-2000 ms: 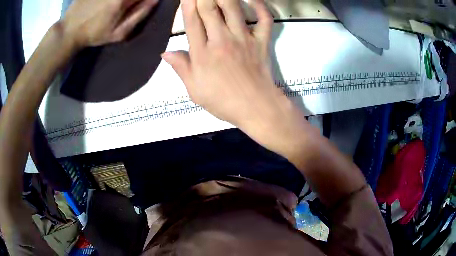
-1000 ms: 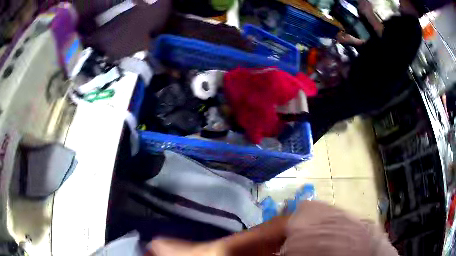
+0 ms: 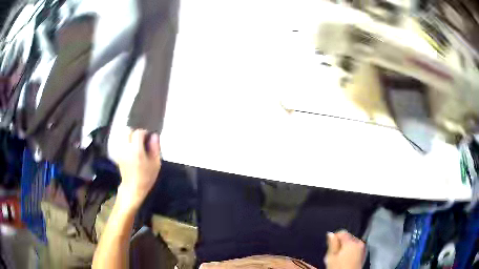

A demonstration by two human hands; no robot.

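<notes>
A stack of grey and dark cut pieces point(image 3: 68, 79) lies at the left of the white table point(image 3: 236, 142) and hangs over its front edge. My left hand point(image 3: 139, 163) is at the table's front left edge, with its fingers closed on the lower end of a dark panel point(image 3: 155, 68). My right hand point(image 3: 344, 251) is low over my lap, below the table edge. It is curled and blurred, with nothing visible in it. A small grey piece with a dark band point(image 3: 412, 105) lies on the machine bed at the right.
The blurred cream sewing machine point(image 3: 378, 58) stands at the upper right. Blue baskets show below the table at left point(image 3: 34, 189) and right point(image 3: 420, 236). Grey cloth point(image 3: 386, 231) hangs below the table edge at right. Beige cloth point(image 3: 63, 226) lies at the lower left.
The view has swung from the basket on the right back to the table and the left stack. My left hand now holds a dark panel there. My right hand is down by my lap.
</notes>
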